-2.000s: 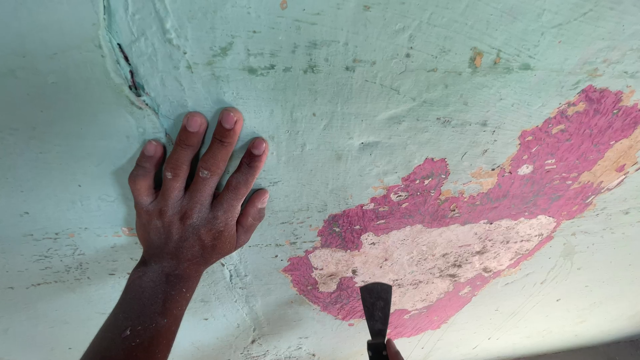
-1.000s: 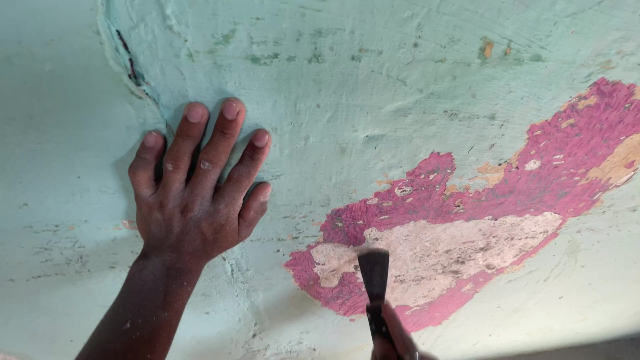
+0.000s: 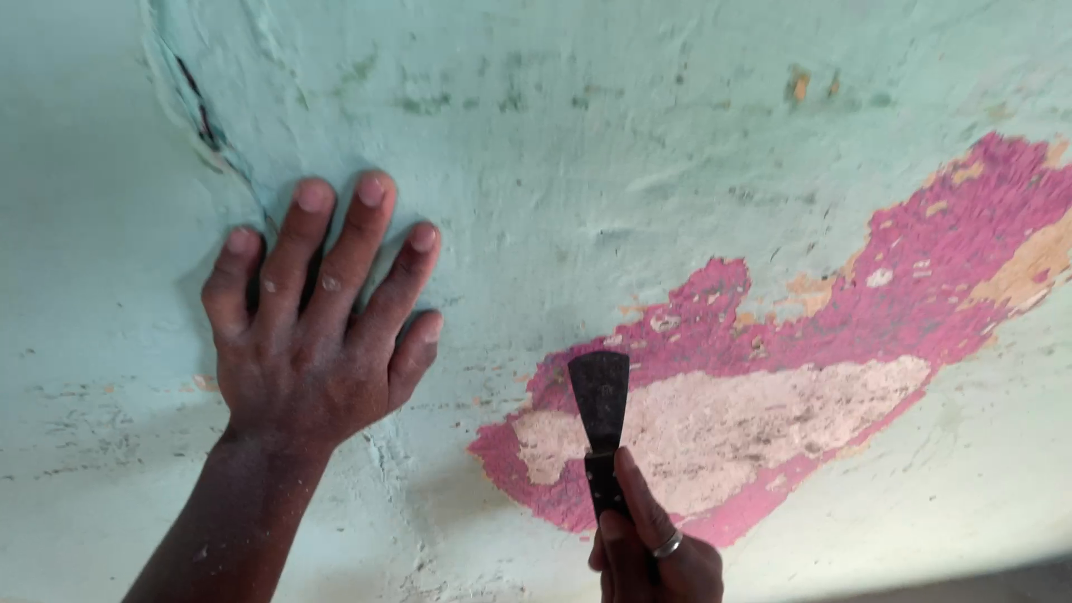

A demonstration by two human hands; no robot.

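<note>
My left hand (image 3: 314,335) lies flat against the pale green painted wall (image 3: 536,167), fingers spread, holding nothing. Low in the view, my right hand (image 3: 657,544) grips a putty knife (image 3: 601,402) by its dark riveted handle, and a ring shows on one finger. The dark blade points up the wall and overlaps the left part of a stripped patch with magenta paint (image 3: 921,276) around bare pinkish plaster (image 3: 754,427). Its edge is over the magenta near the patch's upper border; whether it touches the wall I cannot tell.
A crack (image 3: 197,100) with a dark gap runs down the wall above my left hand. Small chips and dark scuffs mark the green paint, and orange-tan areas (image 3: 1030,260) show along the stripped patch. A grey surface (image 3: 988,582) appears at the lower right corner.
My right hand has come further into view, and the putty knife has moved up the wall, from the pinkish plaster to the magenta above it. My left hand stays in place.
</note>
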